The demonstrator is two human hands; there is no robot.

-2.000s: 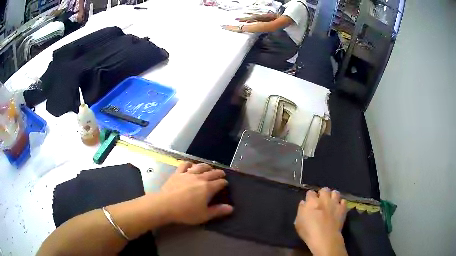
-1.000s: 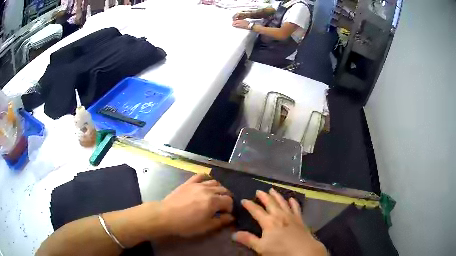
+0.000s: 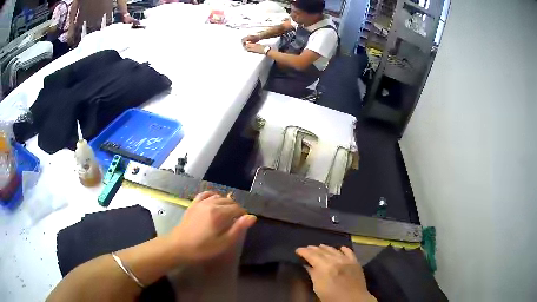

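Note:
A black fabric piece (image 3: 277,240) lies on the grey metal press bed (image 3: 194,282), its far edge at or under the pressing bar (image 3: 282,210). The silver bar lies across the bed, its flat face and screws showing, with a yellow strip (image 3: 377,241) along its near side. My left hand (image 3: 213,227) is at the bar, left of the piece, fingertips on the bar; whether it grips anything cannot be told. My right hand (image 3: 337,272) lies with fingers spread on the near right part of the piece, pressing it flat.
A black pile (image 3: 106,239) lies by my left forearm, and black pieces (image 3: 403,274) lie at the bed's right end. Left are a squeeze bottle (image 3: 87,165), blue tray (image 3: 138,138) and black fabric heap (image 3: 94,94). A metal plate (image 3: 288,187) is beyond the bar. A person (image 3: 300,50) sits beyond.
The bar has turned so its broad face shows. My left hand has moved onto the bar. My right hand has moved back from it, right and nearer me. The view has shifted.

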